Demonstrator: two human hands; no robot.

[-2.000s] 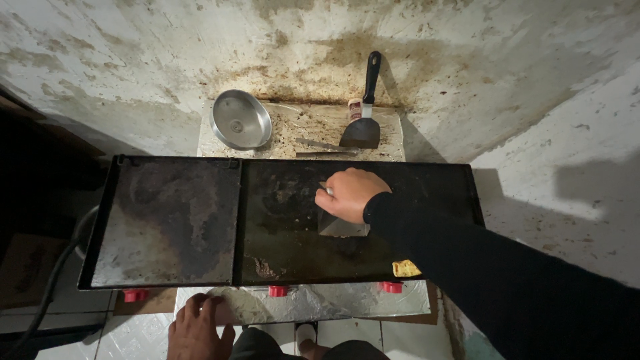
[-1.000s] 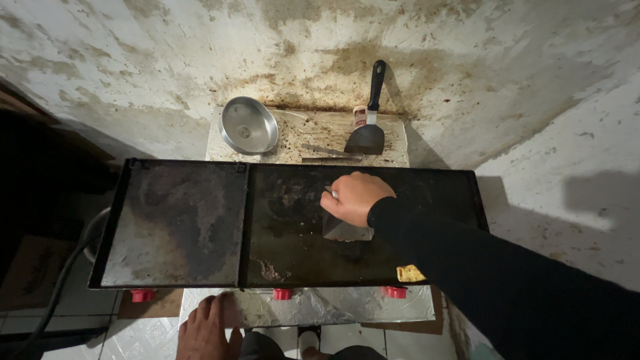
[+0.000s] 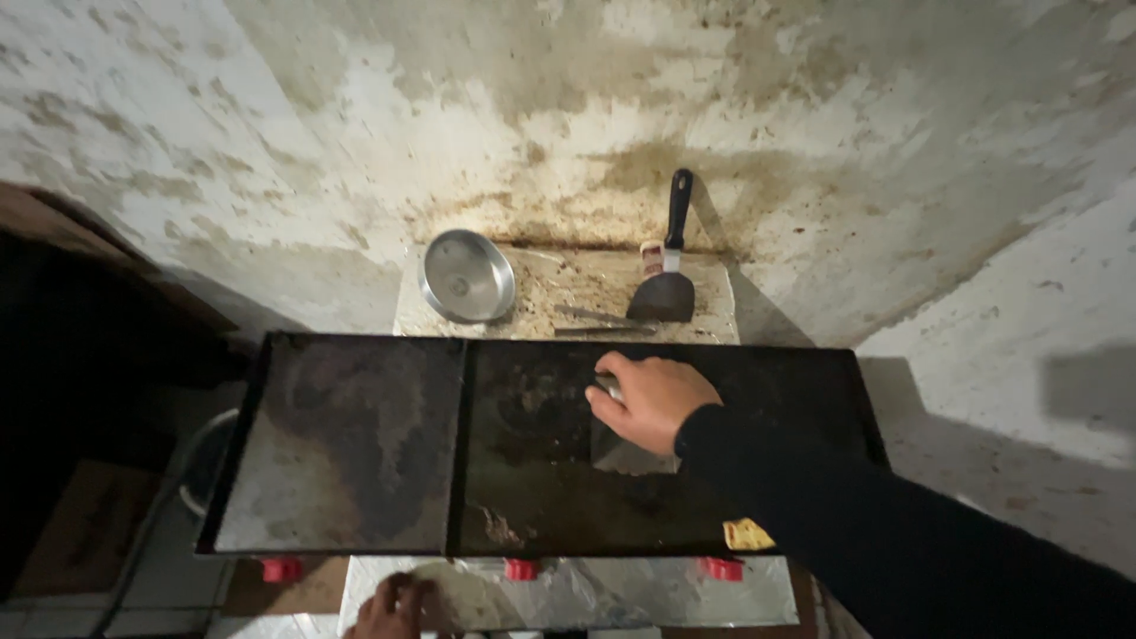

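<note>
My right hand is closed around the handle of a flat metal scraper, whose wide blade lies against the dark griddle plate. The hand covers most of the handle. Left of a divider, the griddle has a second, greyer plate. A charred scrap sits near the front edge, and a yellow piece, perhaps food, lies at the front right beside my sleeve. My left hand is at the foil-covered front, below the griddle; it is partly cut off and blurred, and whether it holds anything is unclear.
Behind the griddle, a foil-covered stand bears a round metal bowl, a black-handled turner leaning on the stained wall, a small labelled container and thin metal strips. Red knobs line the front. A hose runs down at left.
My left hand appears lower in the view and partly out of frame. My right hand keeps hold of the scraper at about the same place on the griddle. The view has tilted up slightly.
</note>
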